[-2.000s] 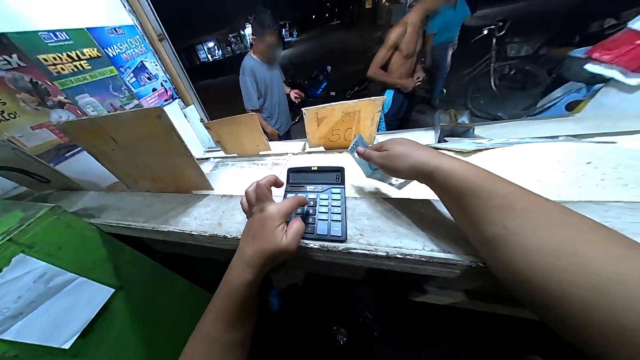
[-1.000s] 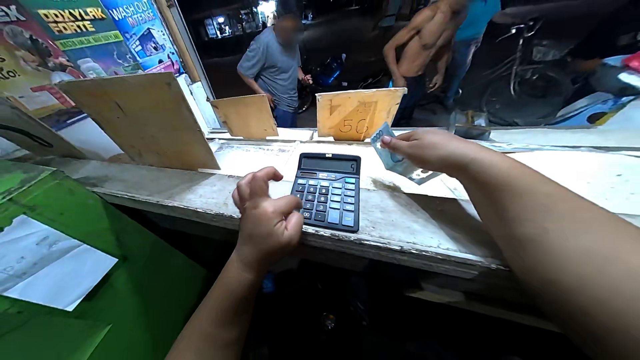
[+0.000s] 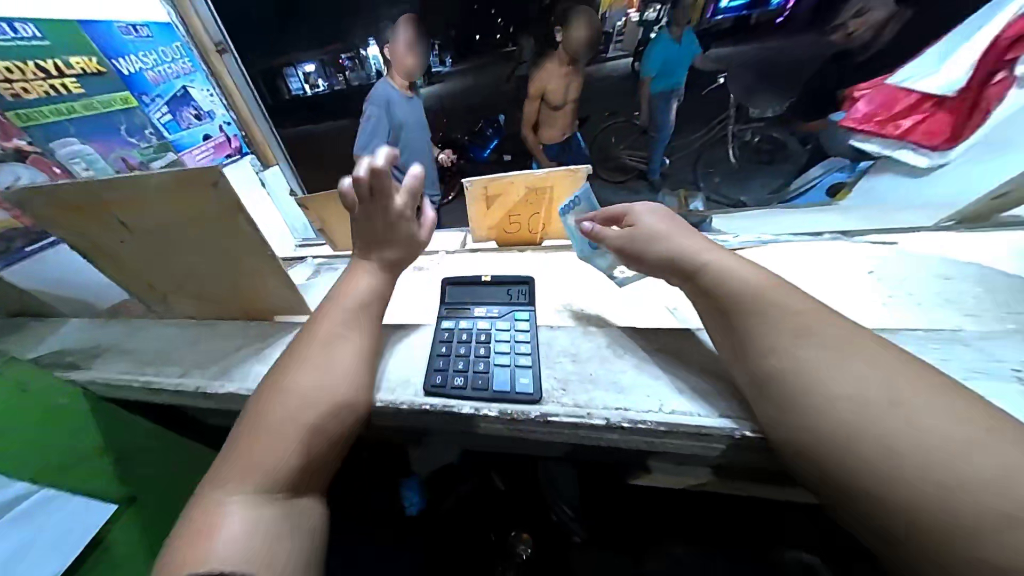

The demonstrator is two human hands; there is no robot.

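Observation:
A black desk calculator (image 3: pixel 484 340) lies on the worn white counter (image 3: pixel 608 376), its display lit with digits. My left hand (image 3: pixel 388 208) is raised beyond the calculator and to its left, fingers spread, holding nothing. Between the thumb and fingers of my right hand (image 3: pixel 640 240) is a bluish banknote (image 3: pixel 594 240), held over the counter to the right of the calculator. Just behind the note stands a small wooden board (image 3: pixel 520 204) with handwritten figures.
Larger wooden panel (image 3: pixel 152 240) stands at the left, below posters (image 3: pixel 120 88). A green surface with white paper (image 3: pixel 48 524) is at lower left. Outside are several people, one in a grey shirt (image 3: pixel 396 128), and bicycles (image 3: pixel 744 152). Red and white cloth (image 3: pixel 932 104) hangs at right.
My left hand has left the calculator keys and risen forward, fingers spreading. The display shows more digits. My right hand still holds the banknote. People outside have shifted.

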